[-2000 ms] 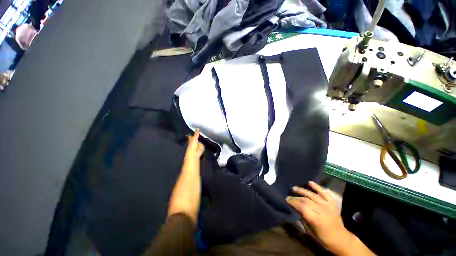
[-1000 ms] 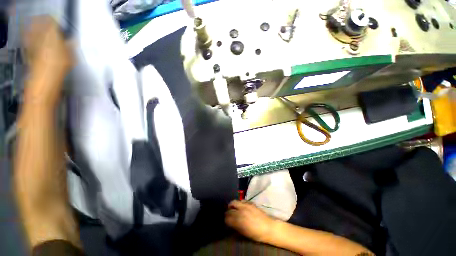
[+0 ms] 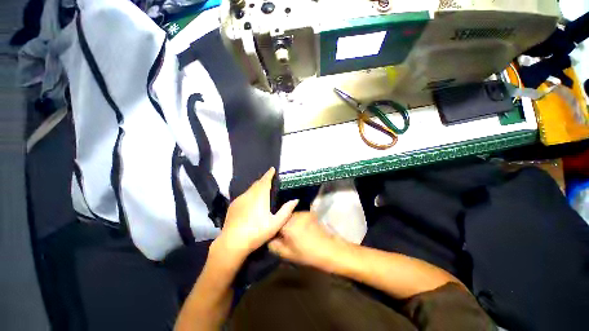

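The part-sewn garment (image 3: 139, 110) lies at left, pale reverse up, with dark bands along its seams. Its plain dark edge panel (image 3: 253, 139) runs from under the machine head down to my hands. My left hand (image 3: 248, 216) lies on the panel's lower edge, fingers pointing up and thumb apart; whether it grips is unclear. My right hand (image 3: 307, 239) is curled at the cloth beside it, close under my left thumb, its fingertips partly hidden. The presser foot area (image 3: 284, 84) of the sewing machine (image 3: 400, 39) is just above the panel, its details blurred.
Scissors (image 3: 374, 123) lie on the white table (image 3: 316, 147), right of the needle area. A flat black object (image 3: 471, 102) lies farther right, near a yellow packet (image 3: 563, 110). A green measuring strip (image 3: 413, 157) edges the table. Black cloth (image 3: 516, 239) is heaped at lower right.
My left hand has come from the far left of the garment to beside my right hand. The garment now lies spread at left. The view has shifted right along the machine.
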